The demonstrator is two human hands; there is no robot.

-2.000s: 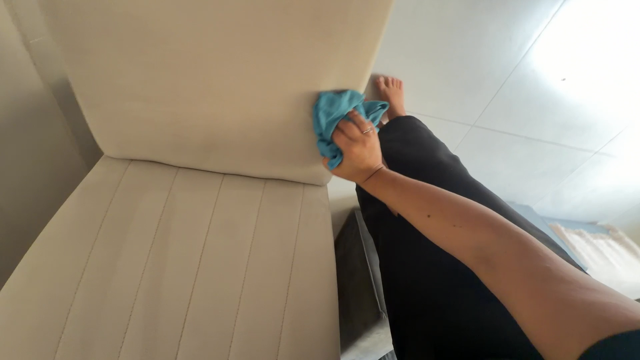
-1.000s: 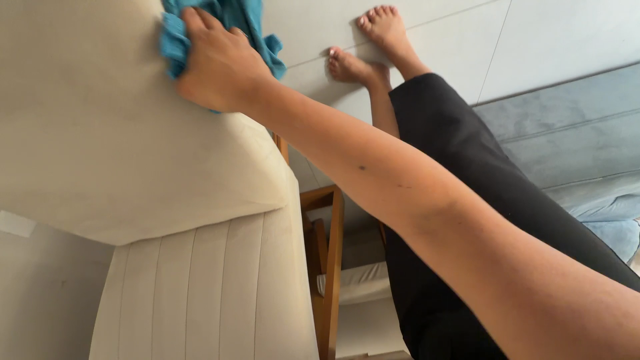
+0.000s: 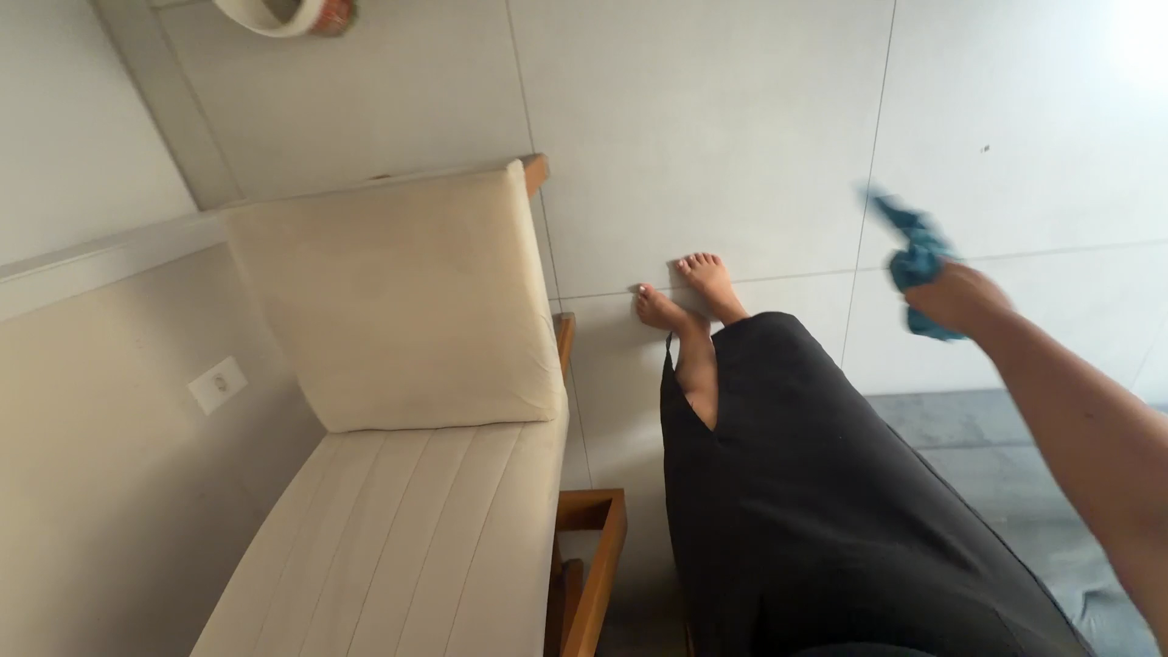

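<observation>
My right hand (image 3: 960, 297) is closed around a blue cloth (image 3: 917, 260), held above the tiled floor at the right, away from the chair. One end of the cloth sticks out up and to the left, blurred. To the left stands an upholstered chair with a cream seat cushion (image 3: 392, 538) with stitched lines and a smooth cream backrest cushion (image 3: 401, 310). A wooden armrest frame (image 3: 598, 575) shows along its right side. My left hand is out of view.
My bare feet (image 3: 684, 292) are on the floor tiles (image 3: 693, 137). A grey-blue upholstered surface (image 3: 976, 456) lies at the right, beside my dark trousers. A wall with a socket (image 3: 217, 385) is at the left, and a white round container (image 3: 283, 18) at the top left.
My right hand, with the blue cloth in it, has left the chair's cream cushion and moved out to the right over the floor. The view has shifted, showing more of the chair and floor.
</observation>
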